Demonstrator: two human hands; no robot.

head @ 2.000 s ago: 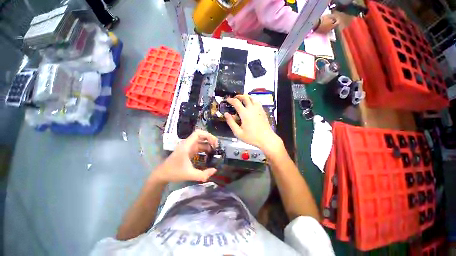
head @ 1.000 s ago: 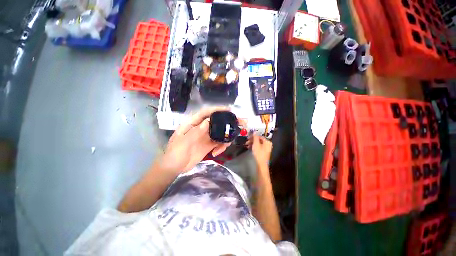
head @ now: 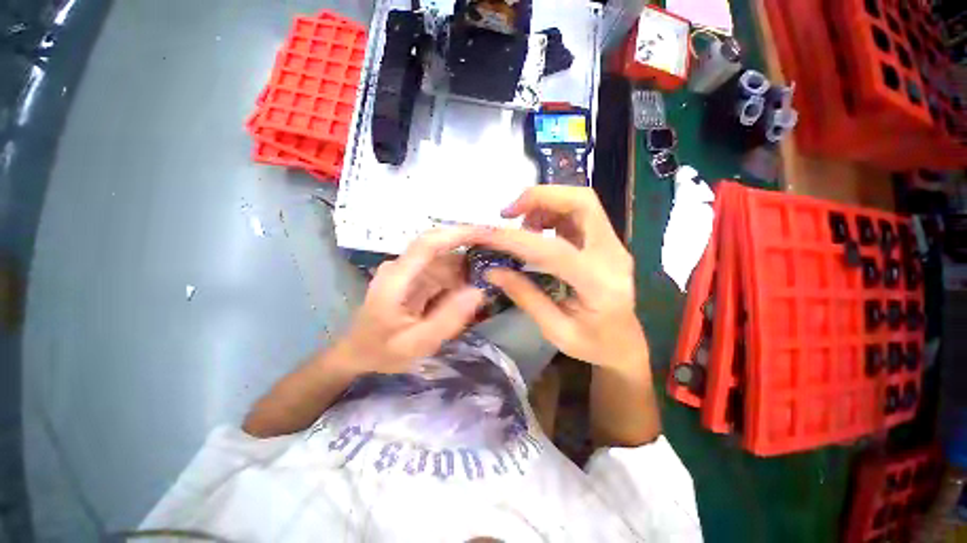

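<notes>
A small dark watch unit point(head: 490, 265) is held between both hands in front of the machine's front edge. My left hand point(head: 408, 302) grips it from the left. My right hand point(head: 578, 278) has its fingers on it from the right. The fingers cover most of the unit. The black fixture nest point(head: 490, 53) with a gold part on top sits at the back of the white deck point(head: 467, 175). The handheld terminal point(head: 562, 143) lies at the deck's right with its screen lit; its lower end is hidden behind my right hand.
Red empty trays point(head: 313, 90) are stacked left of the machine. A long black block point(head: 398, 95) lies on the deck's left. Right, on the green bench point(head: 663, 350), are red trays with black units point(head: 806, 329), crumpled white cloth point(head: 687, 228), loose watch-like pieces point(head: 662, 151) and a red-white box point(head: 655, 48).
My right hand has come up from the machine's front edge to the watch unit in my left hand. The black fixture nest has slid back, away from me.
</notes>
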